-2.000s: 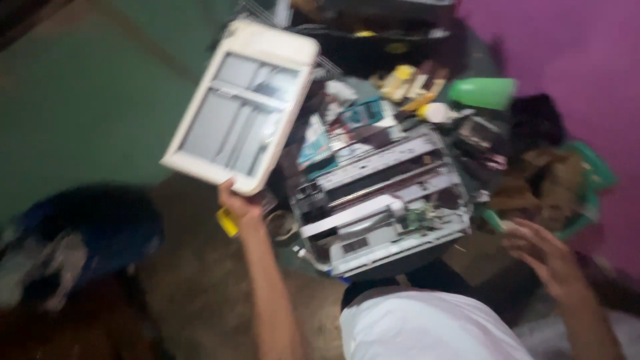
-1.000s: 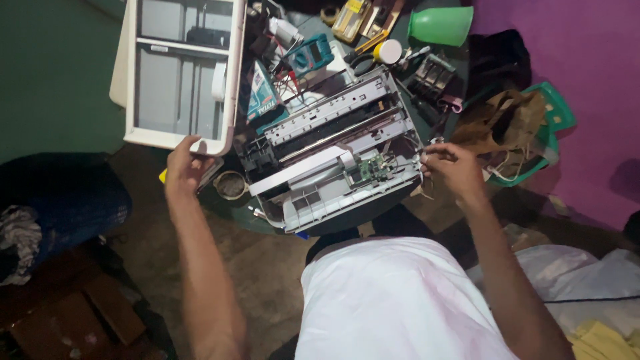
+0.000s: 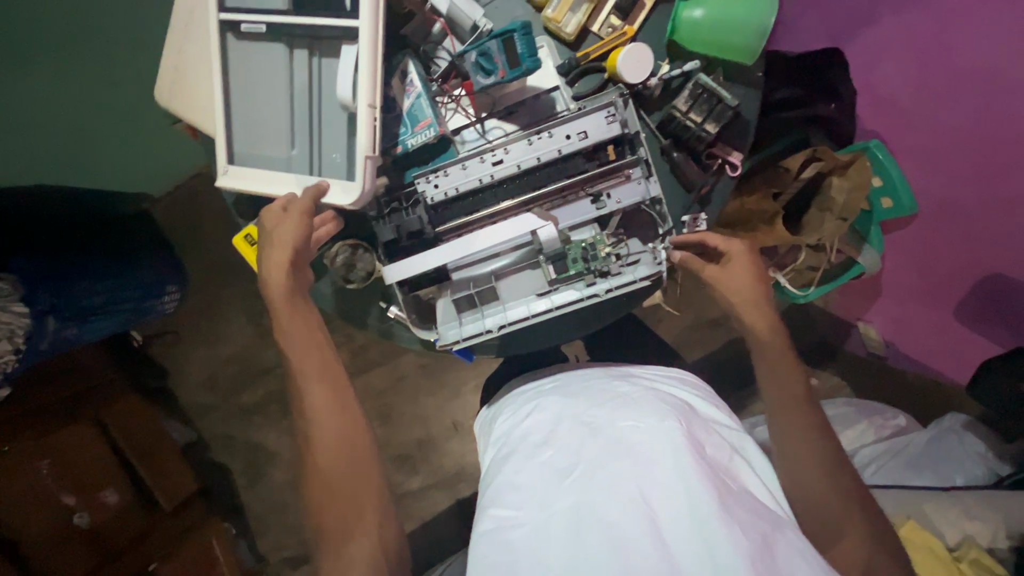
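Note:
At the front edge of a printer's scanner unit with a white frame [image 3: 298, 189], my left hand [image 3: 292, 240] has its fingers spread; whether it bears the unit's weight I cannot tell. An opened printer body [image 3: 520, 264] lies on the dark table, its metal rails bare. A green circuit board [image 3: 588, 256] sits near its front right. My right hand [image 3: 720, 268] pinches something small at the printer's right edge, too small to name. A flat white strip [image 3: 464, 246] lies across the printer's front left.
Behind the printer lie a teal multimeter [image 3: 502, 56], a teal box [image 3: 418, 112], a yellow utility knife [image 3: 606, 44] and a yellow-and-white round container [image 3: 630, 62]. A green plastic cup [image 3: 724, 28] lies back right. A green basket [image 3: 892, 188] with brown paper stands at the right.
The scanner unit, tilted in my left hand two seconds ago, now stands straighter at the left. My right hand has come in to the printer's right edge. The view has shifted.

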